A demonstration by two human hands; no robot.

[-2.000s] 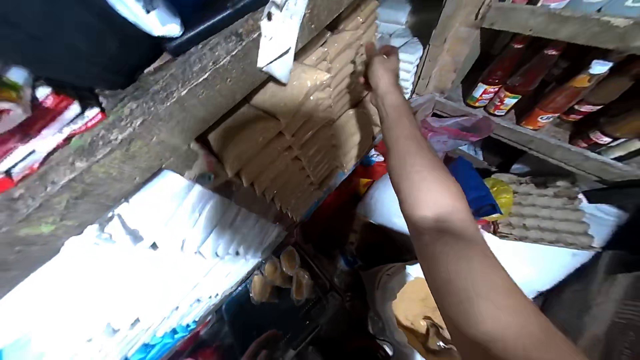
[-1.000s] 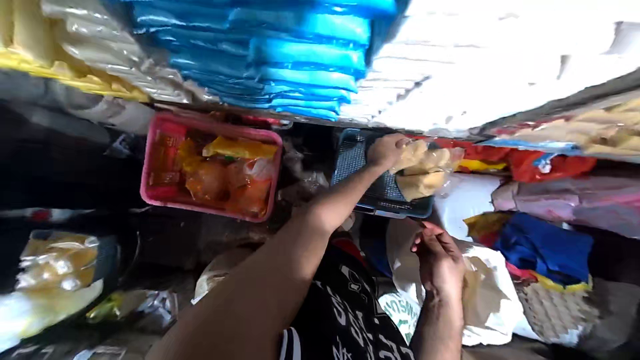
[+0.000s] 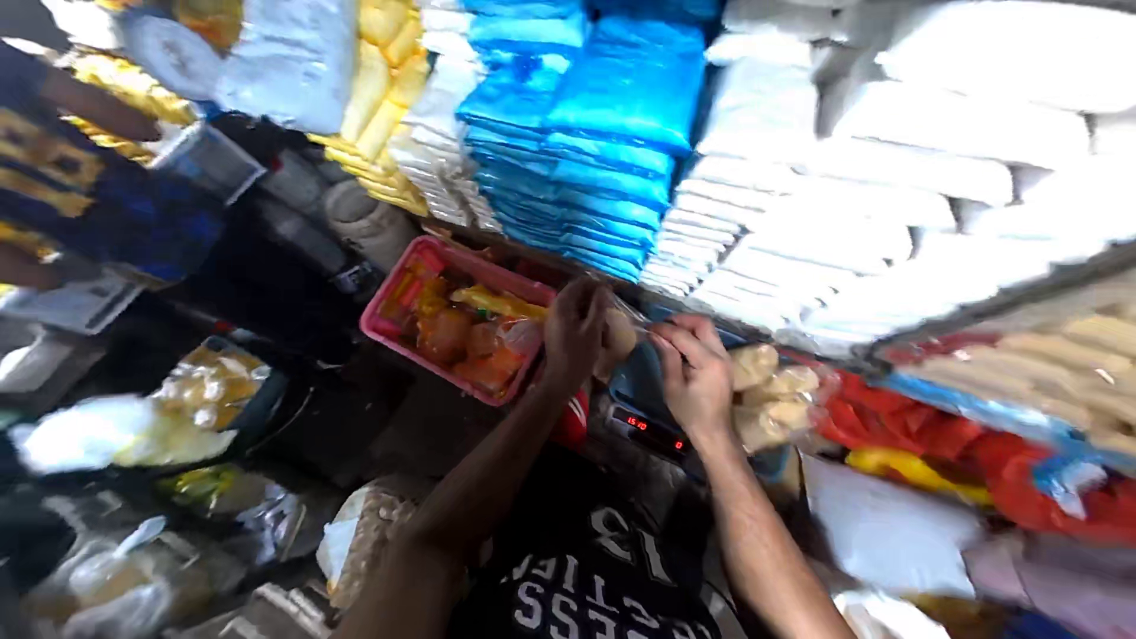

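Note:
My left hand (image 3: pixel 575 333) and my right hand (image 3: pixel 697 373) face each other in the middle of the head view. Between them is a small clear plastic bag (image 3: pixel 619 335) with tan contents, its edge pinched by both hands. Under and beside it sits a blue digital scale (image 3: pixel 652 426) with lit red digits. Several filled tan bags (image 3: pixel 772 395) lie just right of my right hand. Left of my left hand, a pink plastic basket (image 3: pixel 377 319) holds bags of orange and yellow contents.
Stacks of blue plastic packs (image 3: pixel 577 142) and white packs (image 3: pixel 754 195) rise behind a ledge. Red plastic bags (image 3: pixel 896 426) lie at right. A person (image 3: pixel 106 169) stands at the far left. A dark tub of bagged goods (image 3: pixel 213 386) sits at lower left.
My left hand has left the tan bags by the scale and moved left. My right hand has come up from below beside the scale. Both now hold a small bag. The view has swung widely.

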